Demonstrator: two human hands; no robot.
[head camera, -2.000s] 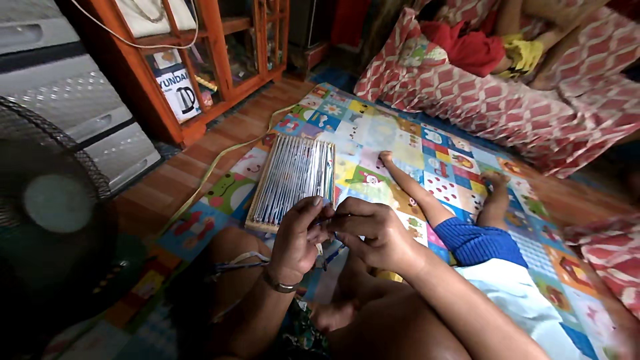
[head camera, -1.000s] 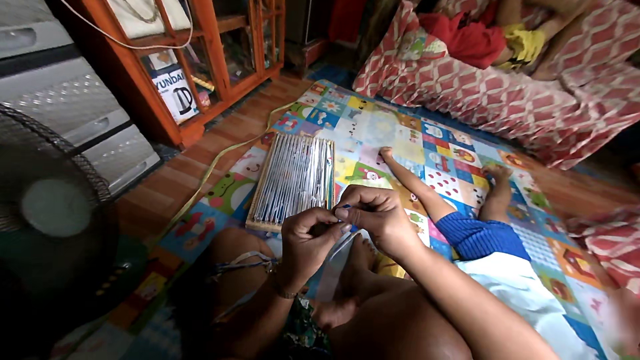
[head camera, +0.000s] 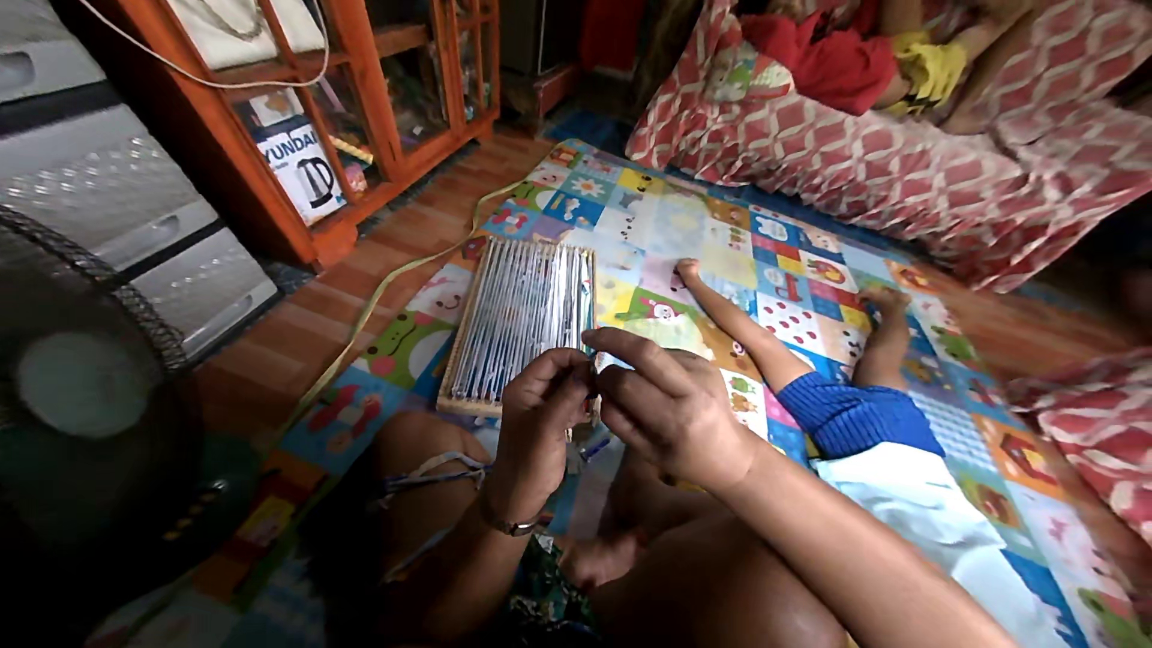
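My left hand (head camera: 544, 423) and my right hand (head camera: 670, 405) meet at the fingertips, pinching something small and dark that the fingers mostly hide. Just beyond them a wooden frame (head camera: 470, 407) strung with many pale strands (head camera: 526, 315) lies on the patterned play mat. White and blue strips (head camera: 441, 468) are draped over my bent leg, left of my left hand. Under the hands, a small blue item (head camera: 594, 448) shows, too partly hidden to identify.
A person in blue shorts (head camera: 859, 414) lies on the play mat (head camera: 670, 220) at right. Another person in red (head camera: 823, 58) is on the cloth-covered sofa (head camera: 864, 162). An electric fan (head camera: 81, 387), plastic drawers (head camera: 99, 171) and a wooden cabinet (head camera: 378, 108) stand left; a flat yellowish strap (head camera: 373, 297) crosses the floor.
My hands have stayed together in front of the strung frame, with the fingers shifting their pinch. My right hand's fingers were more curled round the small item before. The frame has not moved.
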